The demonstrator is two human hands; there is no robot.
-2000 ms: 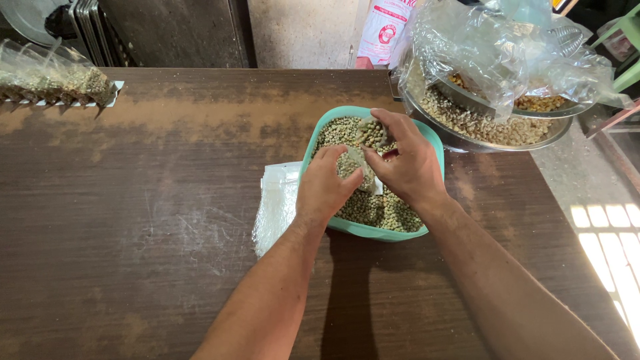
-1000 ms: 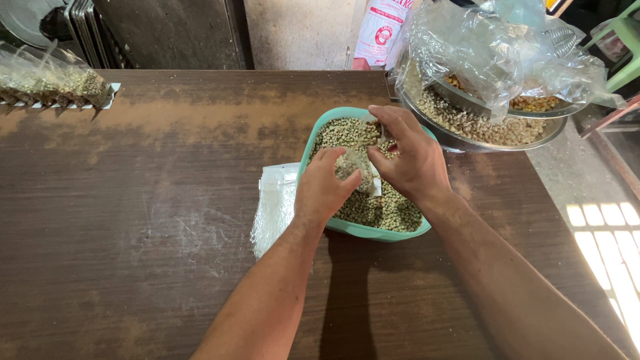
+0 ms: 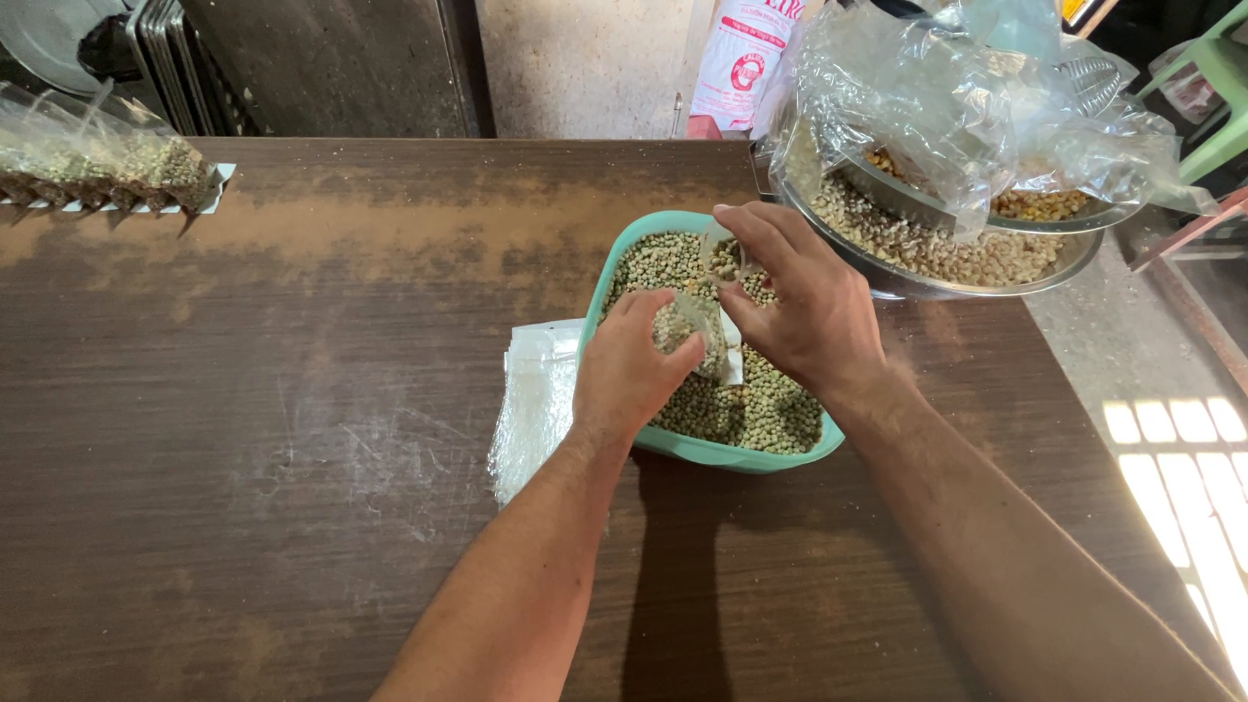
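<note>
A green plastic tub [image 3: 738,456] full of dried green peas [image 3: 780,414] stands on the brown table. Over it, my left hand [image 3: 634,361] holds a clear plastic bag [image 3: 694,336] with peas inside and a white strip at its edge. My right hand [image 3: 809,292] grips a small clear cup [image 3: 722,255] with some peas in it, just above and right of the bag. A stack of clear plastic bags [image 3: 541,380] lies against the tub's left side, partly behind my left forearm.
Filled clear bags [image 3: 117,161] stand in a row at the far left. Metal bowls of pale and yellow grains [image 3: 936,234], partly covered by clear plastic [image 3: 926,97], are at the back right. Behind the table's far edge is a printed white and red sack [image 3: 746,68].
My right hand, which was lower over the peas, now shows the small cup raised beside the bag's mouth. My left hand stays at nearly the same place with the bag.
</note>
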